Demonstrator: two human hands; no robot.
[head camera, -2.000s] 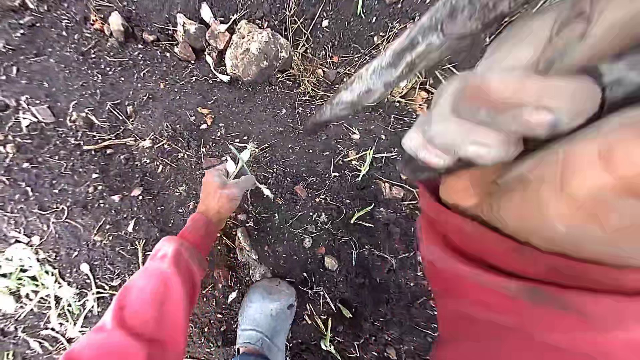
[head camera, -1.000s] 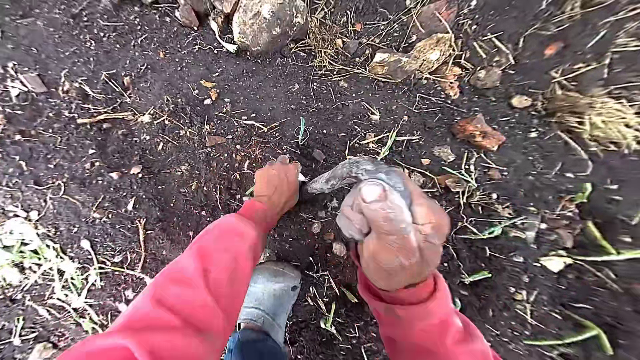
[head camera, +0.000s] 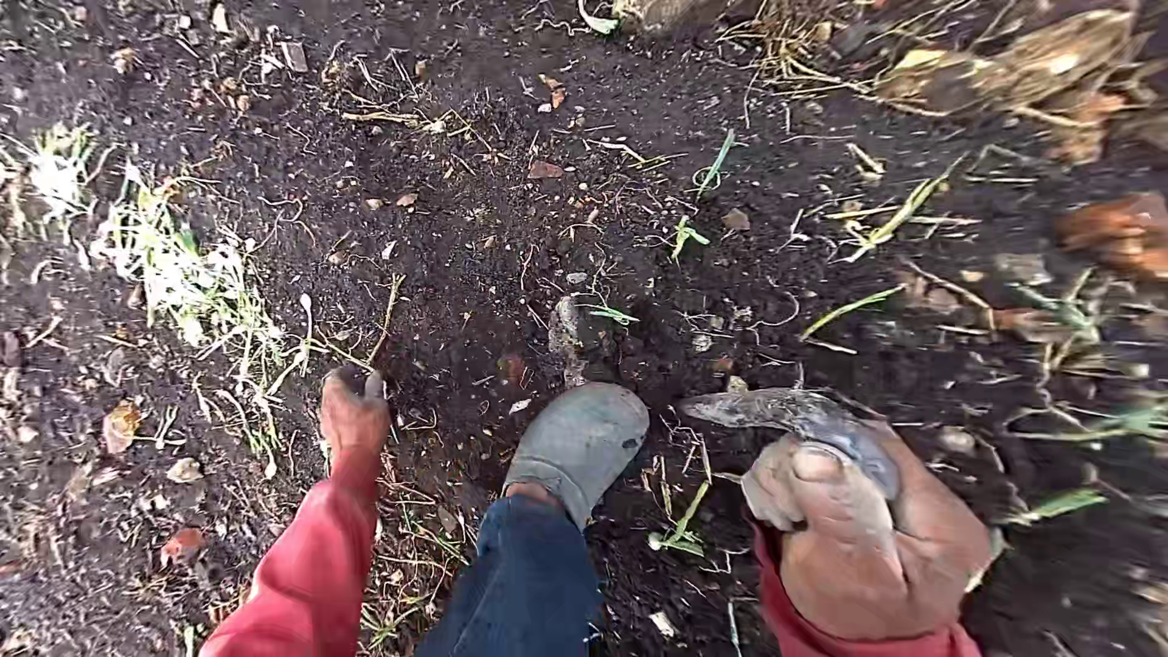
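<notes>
At the lower right, my right hand (head camera: 867, 538) is closed around a curved, worn, soil-smeared digging tool (head camera: 757, 408), whose blunt tip points left just above the soil. My left hand (head camera: 353, 411) is at the lower left, low over the ground, with thumb and fingers near a thin dry stem (head camera: 387, 319); whether it grips the stem cannot be made out. Between the hands a grey clog (head camera: 584, 447) stands on dark soil. Small green seedlings (head camera: 716, 164) stick out of the earth above the clog, and more green blades (head camera: 903, 214) lie to the right.
A heap of pale uprooted grass (head camera: 192, 274) lies at the left. Stones (head camera: 1118, 228) and dry straw (head camera: 803, 64) are at the upper right. A partly buried stone (head camera: 566, 333) sits just beyond the clog's toe. Roots and pebbles are scattered over the soil.
My left hand has moved left, away from the tool's tip, toward the pulled grass. The leaves it had two seconds ago no longer show in it. My right hand still holds the tool.
</notes>
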